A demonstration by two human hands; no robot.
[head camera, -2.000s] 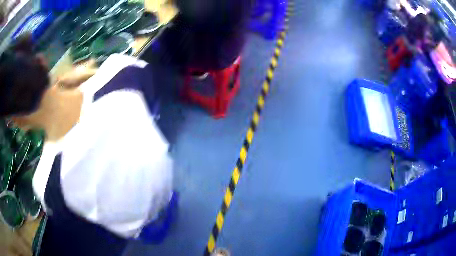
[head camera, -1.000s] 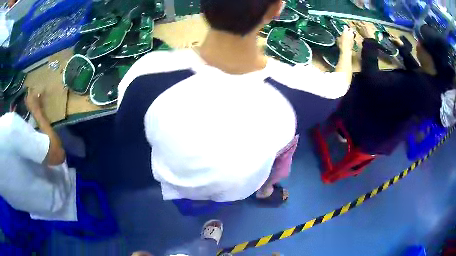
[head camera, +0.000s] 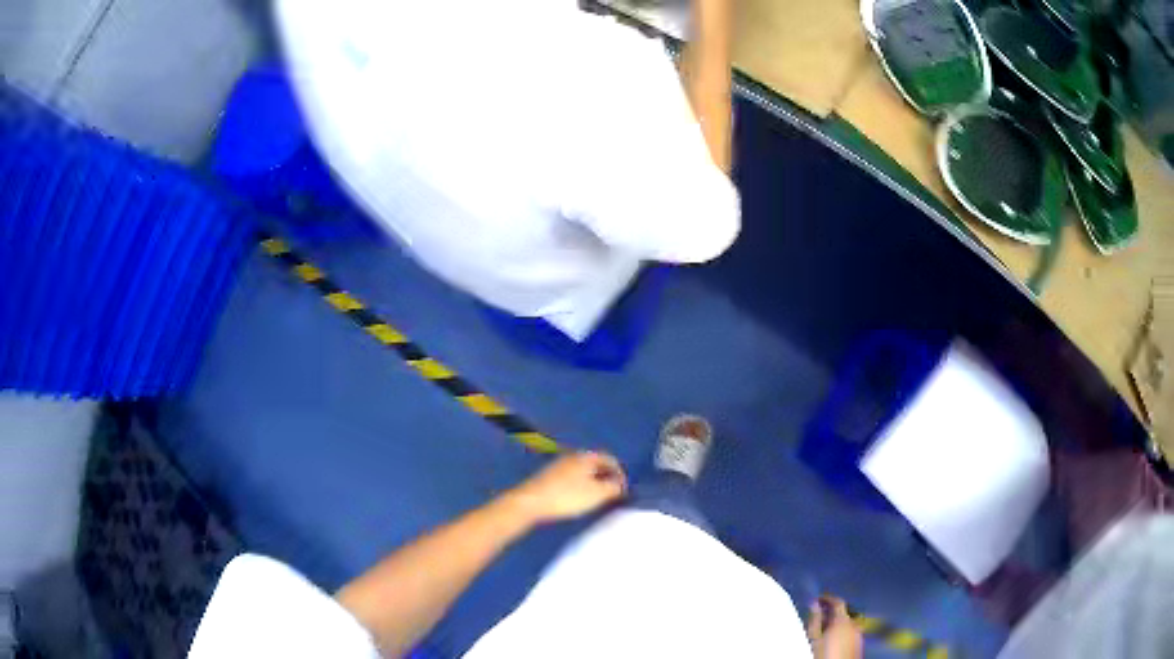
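My left hand (head camera: 579,487) is in front of my white shirt at lower centre, with its fingers curled in; no object shows in it. My right hand (head camera: 837,631) is small and cut off by the bottom edge; its grip is unclear. Both hands are away from the bench. Glossy green housings (head camera: 998,174) with pale rims lie in an overlapping group on the tan cardboard (head camera: 1081,290) at the upper right.
A seated person in white (head camera: 515,142) leans at the bench, upper centre. A blue stool with a white sheet (head camera: 966,457) stands at right. A ribbed blue crate stack (head camera: 110,258) stands left, above a dark lattice pallet (head camera: 148,541). Yellow-black tape (head camera: 412,361) crosses the floor.
The view has swung from the aisle, past seated workers, towards the ribbed crate stack. My left forearm and both hands now show more, and the large group of workers has left the picture.
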